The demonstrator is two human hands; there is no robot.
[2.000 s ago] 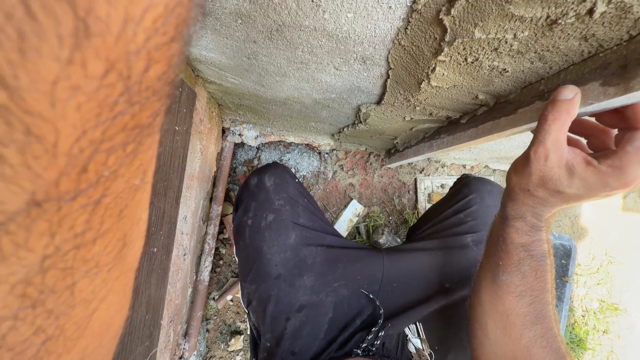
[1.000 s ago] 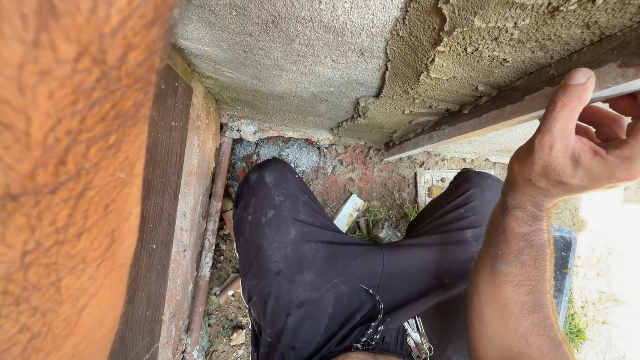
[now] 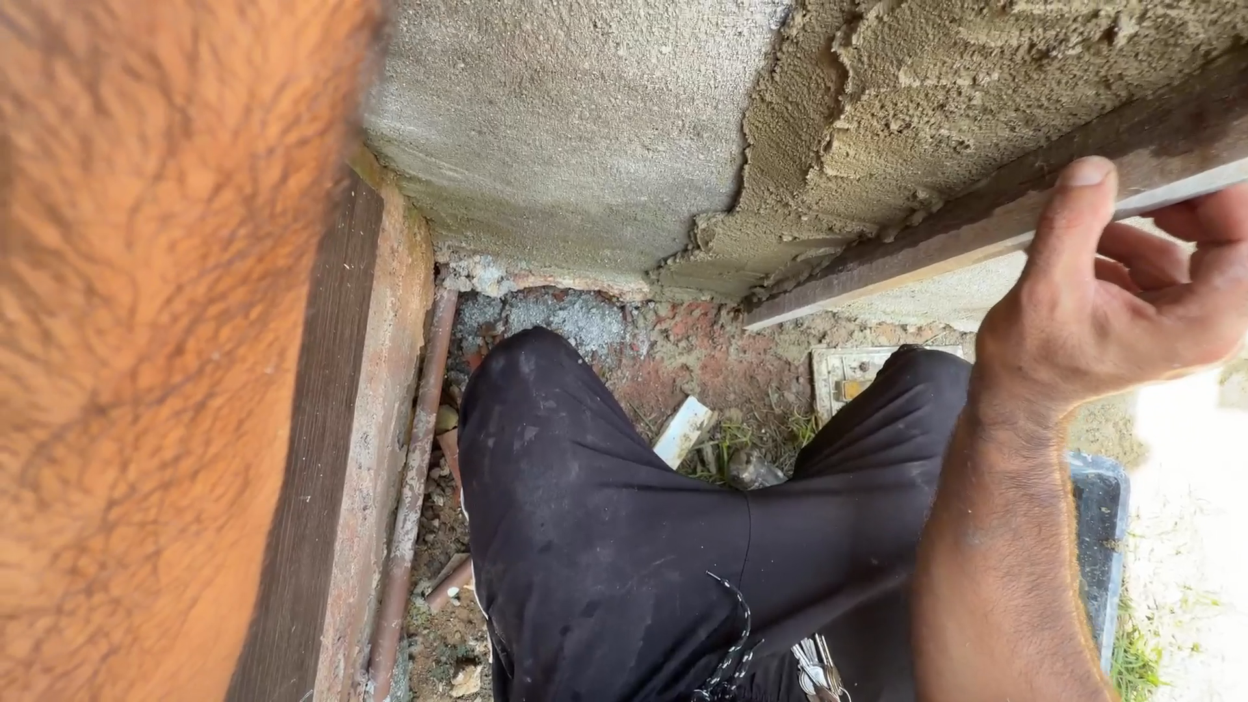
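My right hand (image 3: 1121, 283) grips the lower edge of a long wooden board (image 3: 936, 219), its thumb on the near face and its fingers curled under. The board slants across the wall at the upper right and lies along rough, wet-looking mortar (image 3: 907, 117). Left of that mortar the wall has a smoother grey rendered surface (image 3: 575, 127). My left forearm (image 3: 156, 292) rises large and blurred at the left, close to the camera; my left hand is out of sight.
A brown wooden plank (image 3: 312, 419) and a rusty pipe (image 3: 417, 468) run along the left. My knees are bent over rubble, a pale fragment (image 3: 684, 429) and weeds. A square cover (image 3: 834, 375) lies near the wall's foot. At the right is a dark plastic container (image 3: 1100, 526).
Since about one second ago my right hand has moved slightly left and down, still on the board. The mortar looks much the same.
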